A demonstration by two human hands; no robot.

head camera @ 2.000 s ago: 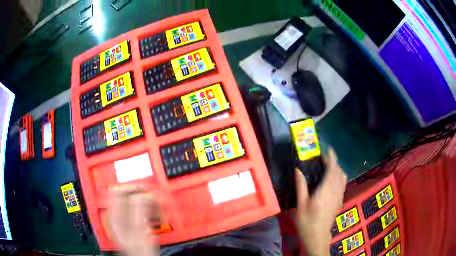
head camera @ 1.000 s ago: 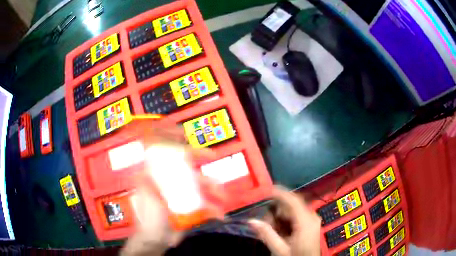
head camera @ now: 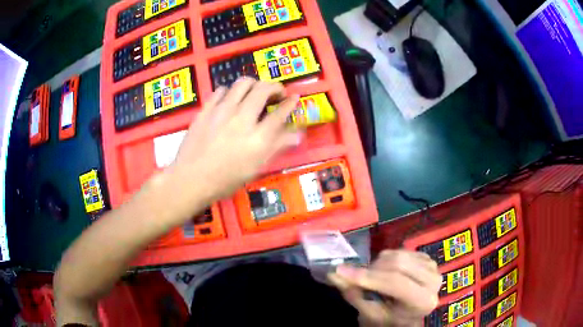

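Note:
My left hand (head camera: pixel 240 124) reaches across the red tray (head camera: pixel 131 144). Its blurred fingers are around the keypad end of a yellow-front phone (head camera: pixel 316 109), which looks tilted at its pocket in the right column. My right hand (head camera: pixel 403 281), below the tray's near edge, pinches a whitish slip (head camera: pixel 329 246), its print too blurred to read. An orange phone, back up with its cover off (head camera: pixel 297 195), lies in the nearest right pocket. Another orange back (head camera: pixel 204 225) is partly hidden under my left forearm. A white label (head camera: pixel 169 148) lies in a left pocket. Other pockets hold yellow-front phones (head camera: pixel 169 92).
At right are a black scanner (head camera: pixel 358 60), a mouse (head camera: pixel 423 67) on a pale mat (head camera: pixel 457 57), and a monitor (head camera: pixel 559 64). A tray of yellow-front phones (head camera: pixel 415 243) is at lower right. Orange phones (head camera: pixel 68 108) and a yellow-front phone (head camera: pixel 91 190) lie at left.
The orange phone my hands were over is now in the nearest right pocket. My left hand has moved up to the yellow-front phone. My right hand now holds a slip. The view has shifted.

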